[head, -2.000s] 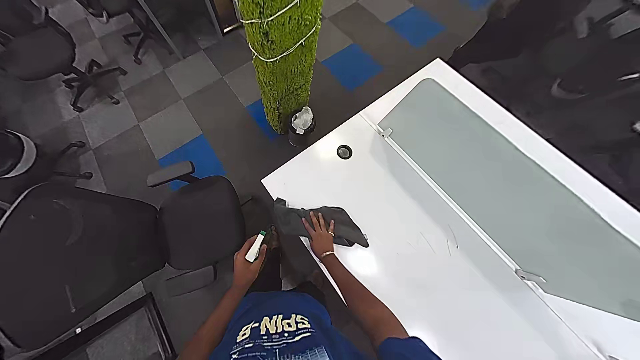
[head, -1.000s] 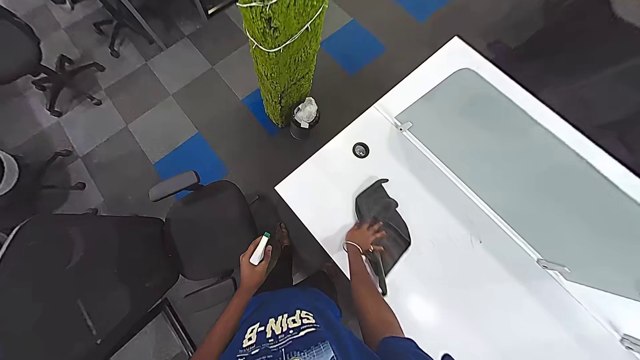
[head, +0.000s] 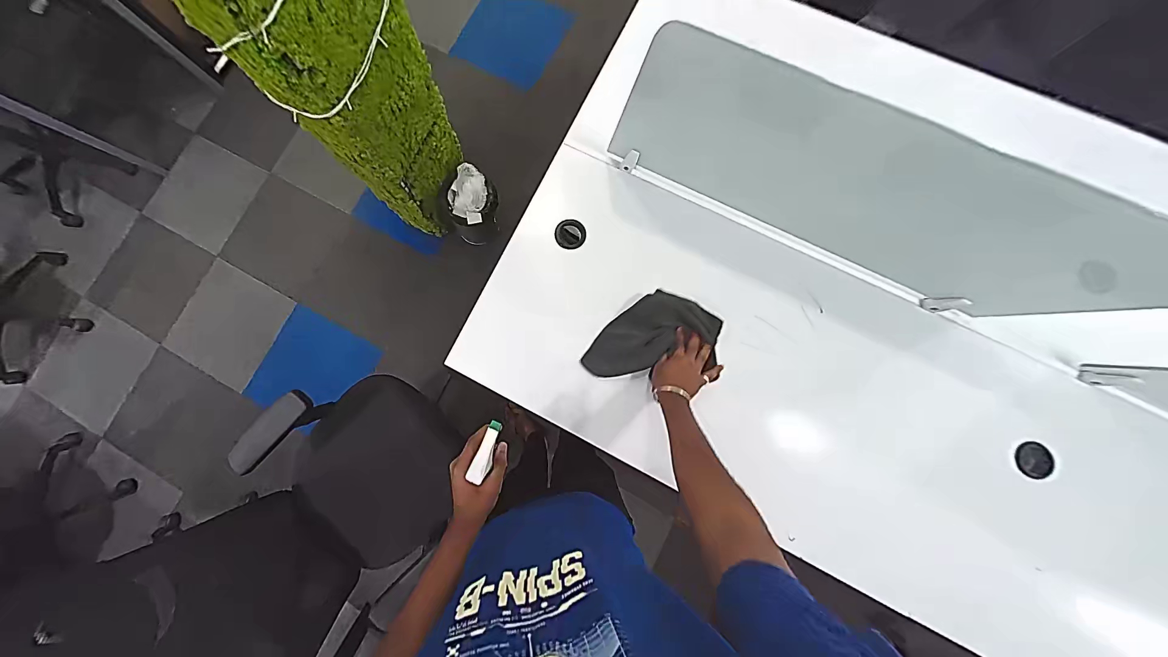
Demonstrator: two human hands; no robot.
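My right hand (head: 686, 365) presses on a dark grey cloth (head: 634, 336) lying on the white desk (head: 876, 438); the cloth is bunched under my fingers and spreads out to the left. A ring and a bracelet show on this hand. Beyond the desk's near edge, my left hand (head: 478, 470) is closed around a small white bottle (head: 482, 456) with a green cap, held upright-tilted over the floor side. Faint dark marks (head: 812, 310) show on the desktop to the right of the cloth.
A frosted divider panel (head: 876, 173) runs along the desk on metal clamps. Round black cable grommets (head: 570, 234) sit in the desktop. Left of the desk are a black office chair (head: 379, 465), a green moss-covered column (head: 365, 100) and a black bin (head: 472, 205) with a crumpled liner.
My right hand and the cloth have moved over the desktop, and the cloth has changed shape, now spreading to the left. My left hand still holds the bottle.
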